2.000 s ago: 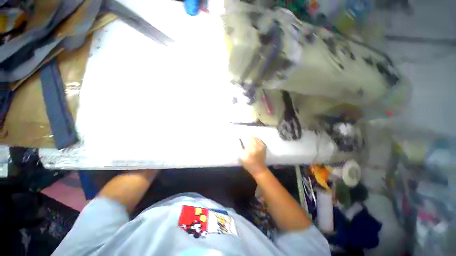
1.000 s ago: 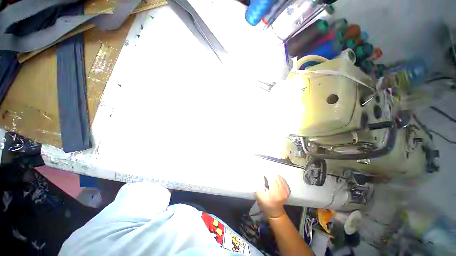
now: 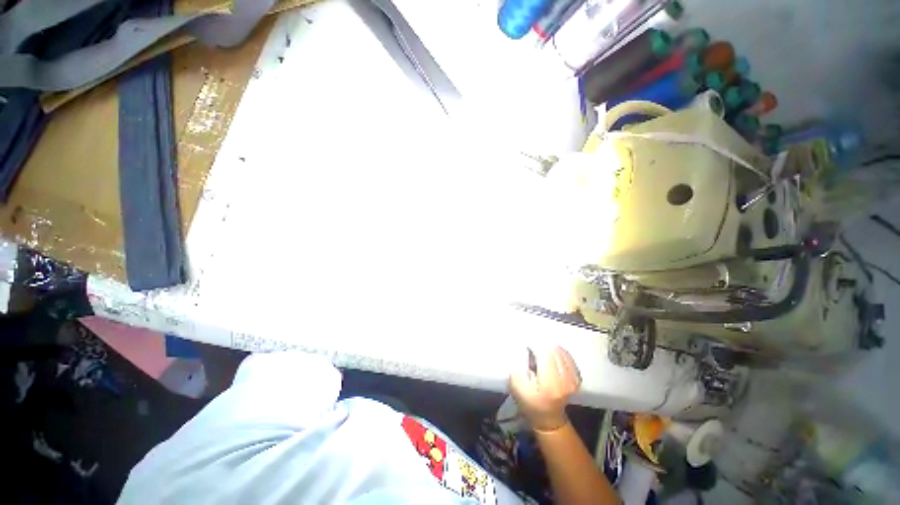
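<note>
My right hand [image 3: 546,387] rests at the front edge of the white table, left of the black scissors handles. Its fingers are closed around a small slim dark item [image 3: 533,363], whose tip sticks up past them; I cannot tell exactly what it is. My left hand is hidden; the left sleeve ends at the table's front edge. The cream sewing machine [image 3: 676,197] stands to the right, with glare at its left end. The scissors [image 3: 632,340] lie at the front of the machine.
Brown cardboard [image 3: 79,187] with grey and dark blue fabric strips [image 3: 148,178] lies at left. Another grey strip [image 3: 410,49] lies at the back. Coloured thread spools [image 3: 671,79] stand behind the machine. A white cone [image 3: 704,443] sits below right. The white table [image 3: 296,340] is partly overexposed.
The view has swung toward the machine, so things sit differently in the picture. The left forearm, visible earlier, is now covered by the sleeve. My right hand still grips the dark item at the edge.
</note>
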